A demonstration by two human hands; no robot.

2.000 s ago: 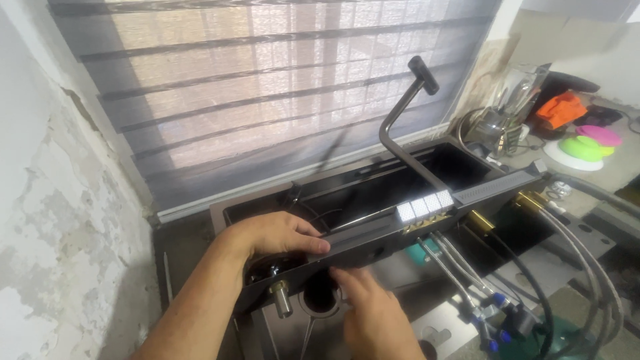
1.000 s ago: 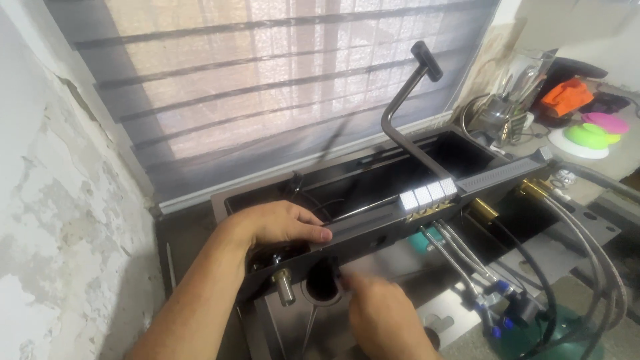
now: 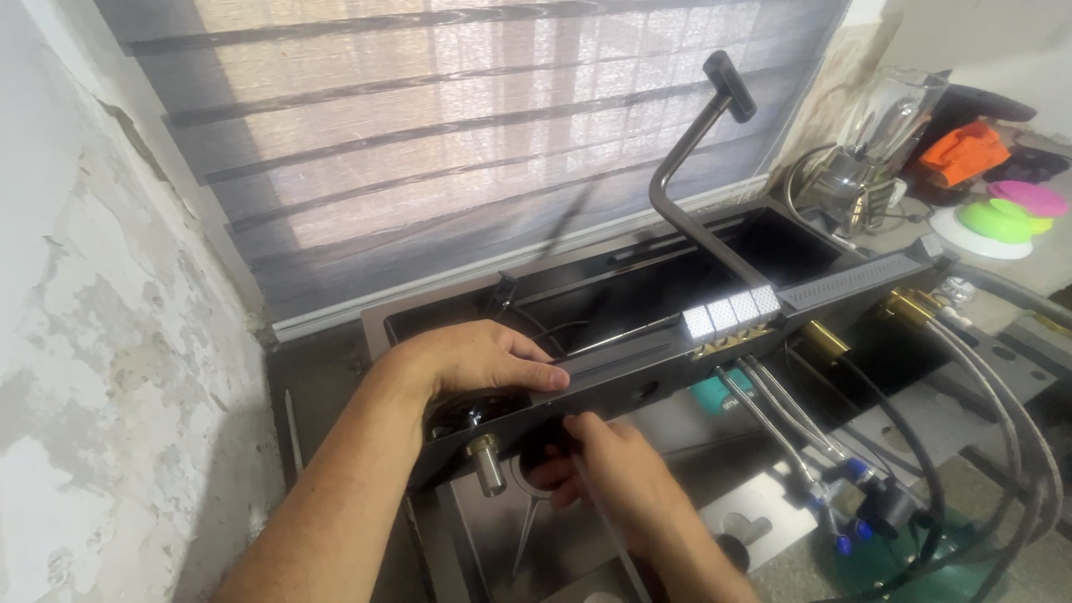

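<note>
A long black metal panel [image 3: 620, 385] of a sink's faucet unit lies diagonally across a dark sink [image 3: 519, 553]. My left hand [image 3: 486, 360] rests over the panel's left part, its thumb on the top edge and its other fingers partly hidden behind. Below the panel's lower edge, my right hand [image 3: 603, 469] has its thumb and index finger close together near the underside; whether something small is between them cannot be told. A threaded metal fitting [image 3: 487, 469] sticks out at the left. White square keys [image 3: 730, 313], a bent dark spout [image 3: 695, 213] and brass fittings [image 3: 825, 342] sit farther right.
Braided hoses [image 3: 770, 419] and cables hang from the panel towards blue-capped connectors [image 3: 854, 536] and a green round object [image 3: 913, 553]. A blender [image 3: 879, 151], an orange cloth [image 3: 965, 152] and colored bowls [image 3: 997, 219] stand at the right. A peeling wall [image 3: 109, 335] bounds the left, a blind [image 3: 469, 109] the back.
My right hand has shifted slightly under the panel, and more of its curled fingers shows now. The left hand has stayed at the same part of the panel.
</note>
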